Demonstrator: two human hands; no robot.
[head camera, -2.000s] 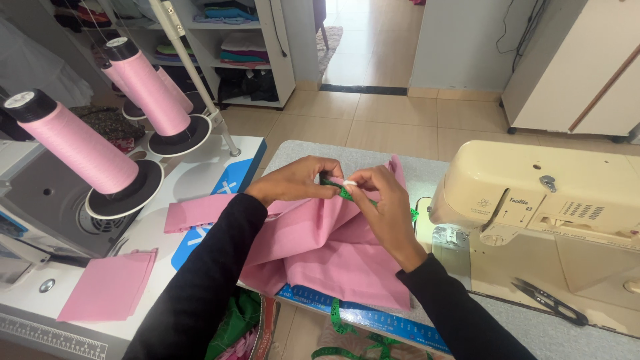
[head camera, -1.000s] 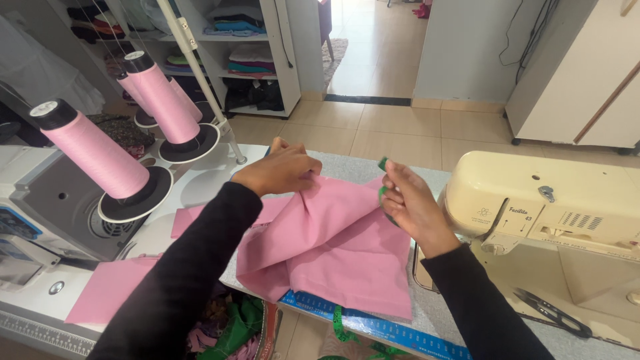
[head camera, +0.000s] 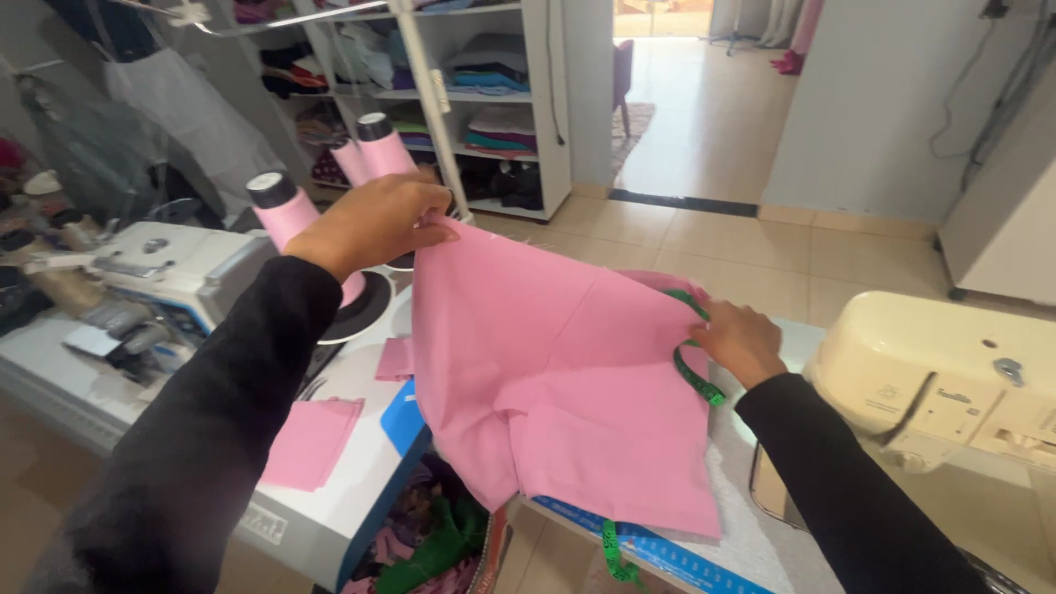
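Note:
Pink fabric (head camera: 569, 355) is held up and spread between my two hands above the table edge. My left hand (head camera: 384, 214) pinches its upper left corner, in front of the pink thread cones (head camera: 384, 147). At the upper right edge, my right hand (head camera: 742, 334) grips the fabric together with a green tape measure (head camera: 697, 375), whose end dangles below the fingers. Another stretch of green tape (head camera: 610, 549) hangs past the table edge under the cloth. The fabric's lower part rests over the table; its middle is creased, with a seam line running down from the top edge.
A cream sewing machine (head camera: 940, 388) stands at the right and a white machine (head camera: 165, 264) at the left. Folded pink pieces (head camera: 312, 441) lie on the left table. Below, between the tables, is a container of fabric scraps (head camera: 437, 536). Shelves (head camera: 536, 99) hold folded cloth behind.
My left hand has moved left and lifted the fabric's corner, so the cloth that lay bunched is now stretched out. My right hand has lowered to the fabric's right edge. The view has swung left.

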